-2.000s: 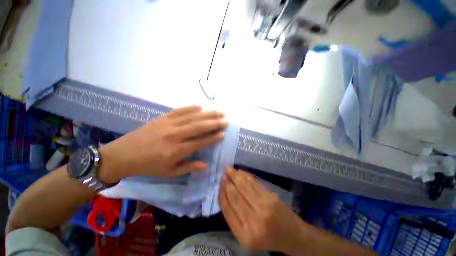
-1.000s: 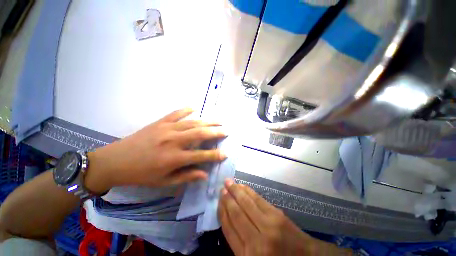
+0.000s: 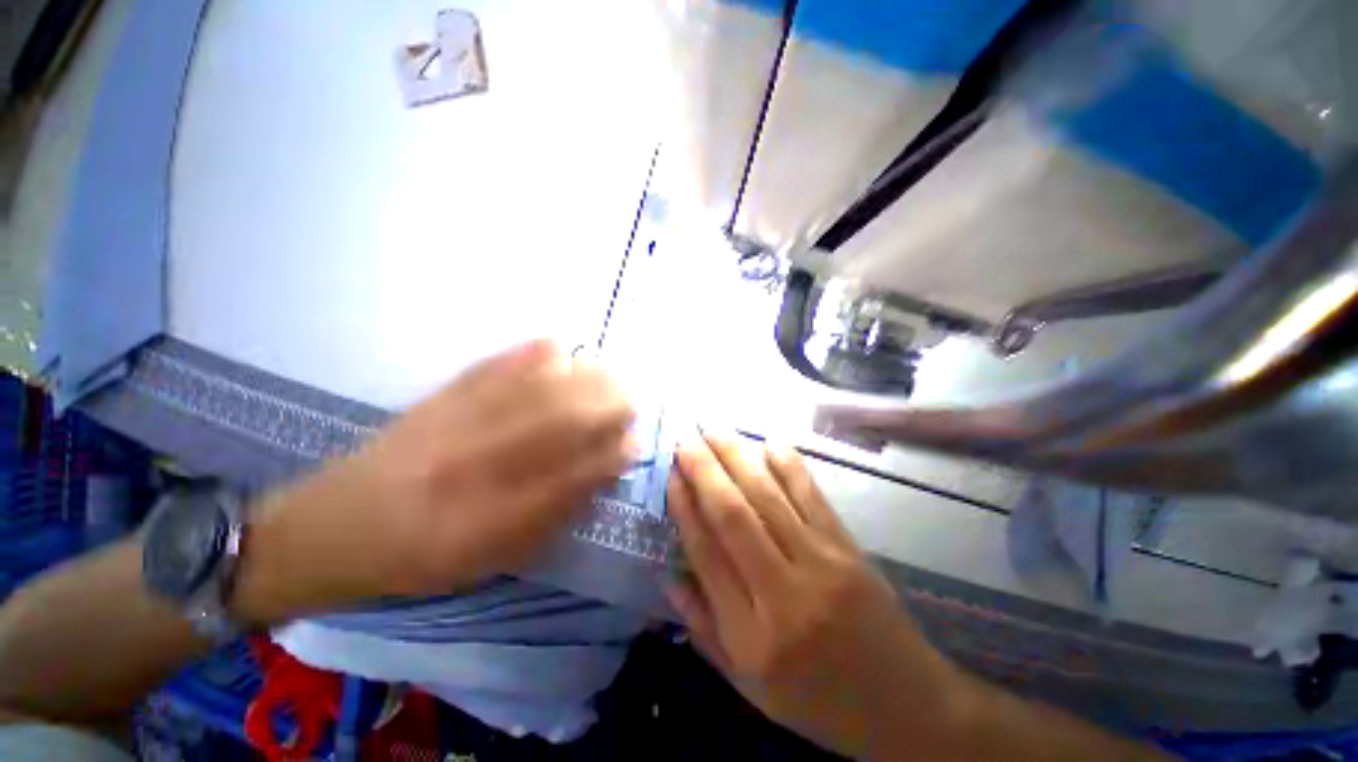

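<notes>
A light-blue fabric piece (image 3: 649, 479) lies at the table's front edge, mostly hidden by my hands and washed out by glare. My left hand (image 3: 484, 462), blurred, is curled over its left side with fingertips at the piece. My right hand (image 3: 775, 573) lies with fingers stretched along its right side. A bundle of grey-blue layers (image 3: 462, 655) hangs below the table edge under my left wrist. The machine's presser foot area (image 3: 871, 350) is right of and beyond my hands.
The white machine head with blue tape (image 3: 1177, 142) fills the upper right. A small pale piece (image 3: 444, 63) lies at the upper left. Light-blue panels (image 3: 112, 209) lie along the left edge. Folded blue pieces (image 3: 1060, 539) lie right. Red scissors handles (image 3: 286, 712) show below left.
The view has moved closer to the machine head. My left hand has gone from flat to curled. My right hand has moved up onto the table edge, and less of the fabric piece shows.
</notes>
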